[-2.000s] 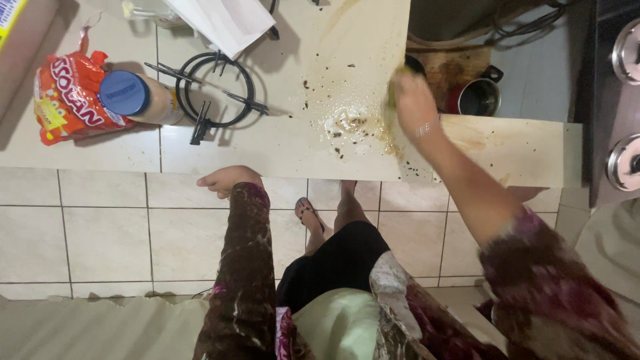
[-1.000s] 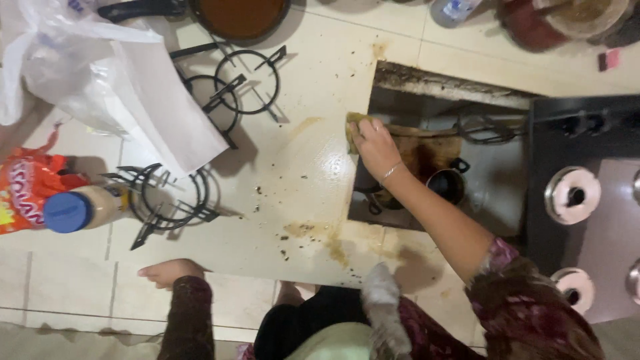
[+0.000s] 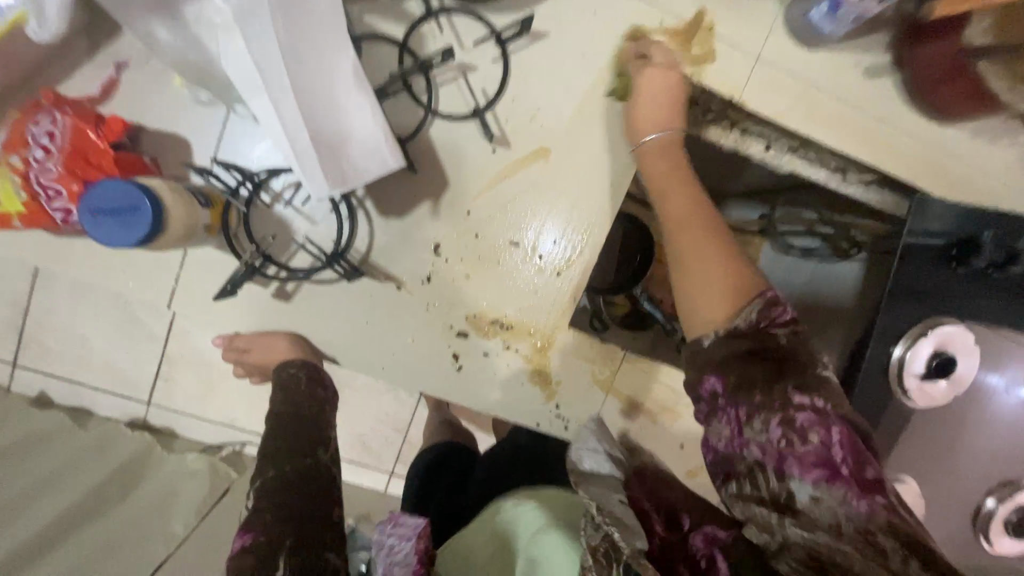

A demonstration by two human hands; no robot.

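Note:
My right hand (image 3: 656,72) holds a yellow-green cloth or sponge (image 3: 620,76), mostly hidden by the fingers, against the tiled countertop (image 3: 496,200) near the far corner of the cutout. A brown smear (image 3: 692,36) lies just beyond the hand. Dark crumbs and a wet brown stain (image 3: 520,332) mark the counter nearer my body. My left hand (image 3: 268,356) holds nothing; it hovers by the counter's front edge, fingers loosely extended, below a black metal pan support (image 3: 292,224). A second black pan support (image 3: 454,60) lies farther back.
The cutout (image 3: 800,200) shows pans below. At its right is a gas hob (image 3: 936,364) with bare burners. To the left are a blue-lidded jar (image 3: 124,212), a red plastic packet (image 3: 60,164) and white paper (image 3: 312,88). A dark red pot (image 3: 944,60) stands back right.
My right hand with the cloth has moved from the cutout's left edge to its far corner, by the brown smear. My left hand still hovers by the front edge. The view has shifted.

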